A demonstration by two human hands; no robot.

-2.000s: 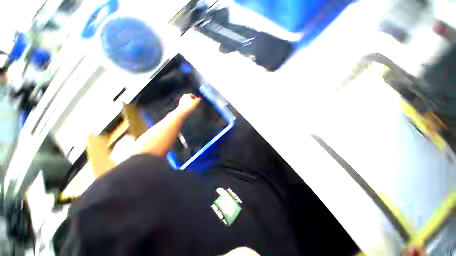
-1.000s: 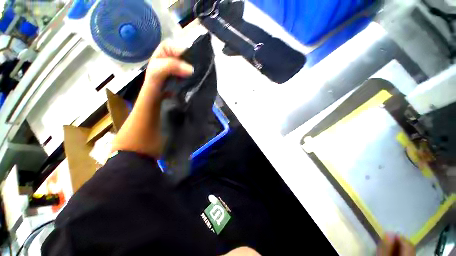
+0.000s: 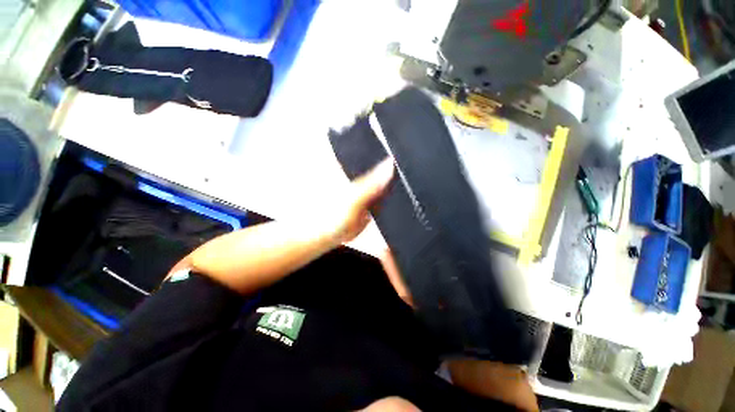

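Note:
A black fabric piece (image 3: 442, 217) with a silver line along it is held up in front of me, over the table's front edge. Its lower end is blurred. My left hand (image 3: 371, 197) grips its left edge near the upper part. My right hand (image 3: 396, 278) is mostly hidden behind the piece; a few fingers show at its left edge and the forearm shows below. The template (image 3: 504, 173) with yellow edging lies behind the piece, under the dark sewing machine head (image 3: 516, 40) with a red logo.
A black sample piece with a large ring (image 3: 173, 76) lies at the left by a large blue bin (image 3: 218, 16). A blue-edged tray (image 3: 189, 205) with black pieces is below left. Green snips (image 3: 587, 193), two blue boxes (image 3: 661, 269) and a tablet (image 3: 709, 113) are right; a white basket (image 3: 600, 358) is below.
The view has swung right to the machine. My left hand has brought the black piece from above the tray to in front of the template. My right hand has moved from the template's edge to behind the piece.

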